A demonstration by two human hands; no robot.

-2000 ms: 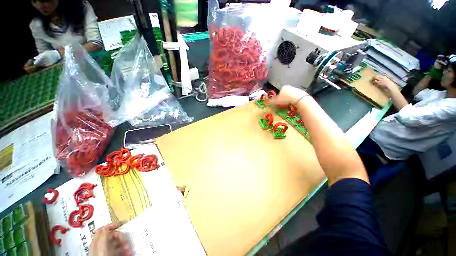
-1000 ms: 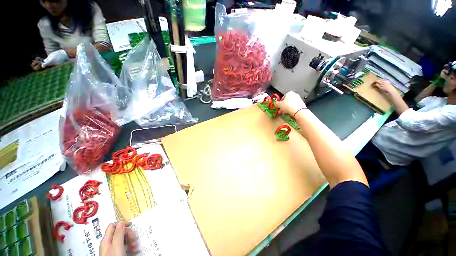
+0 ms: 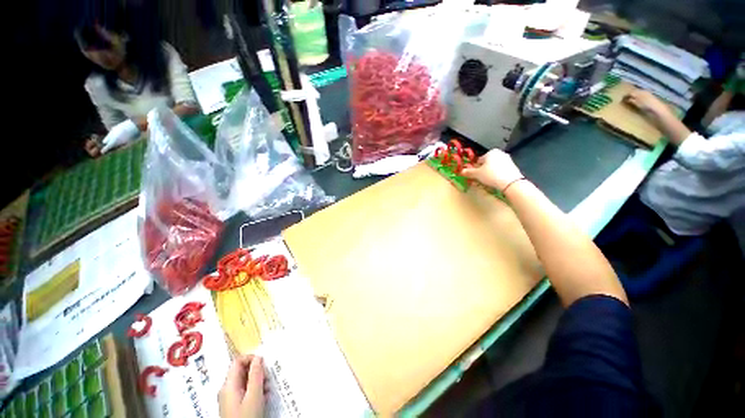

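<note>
My right hand (image 3: 492,170) is at the far corner of the tan right cardboard sheet (image 3: 408,269), its fingers on green board strips with upright red loops (image 3: 454,157). Whether it grips one is hidden by the fingers. My left hand (image 3: 243,384) rests low on the white printed paper (image 3: 306,367), fingertips together at the lower end of the yellow strips (image 3: 245,314); I cannot tell if it holds anything. A pile of red loop parts (image 3: 245,269) lies above the yellow strips, and several loose red loops (image 3: 185,348) lie to their left.
Clear bag with red parts (image 3: 181,241), bluish bag (image 3: 265,175) and large red parts bag (image 3: 396,106) stand behind. A grey bench machine (image 3: 502,90) is beyond the cardboard. Unfilled green panels (image 3: 65,388) are at lower left. Other people sit across and at right.
The separate filled strips at the far corner are now grouped together by my right hand. The view has shifted, so the bench things appear further right. My left hand stays near the yellow strips.
</note>
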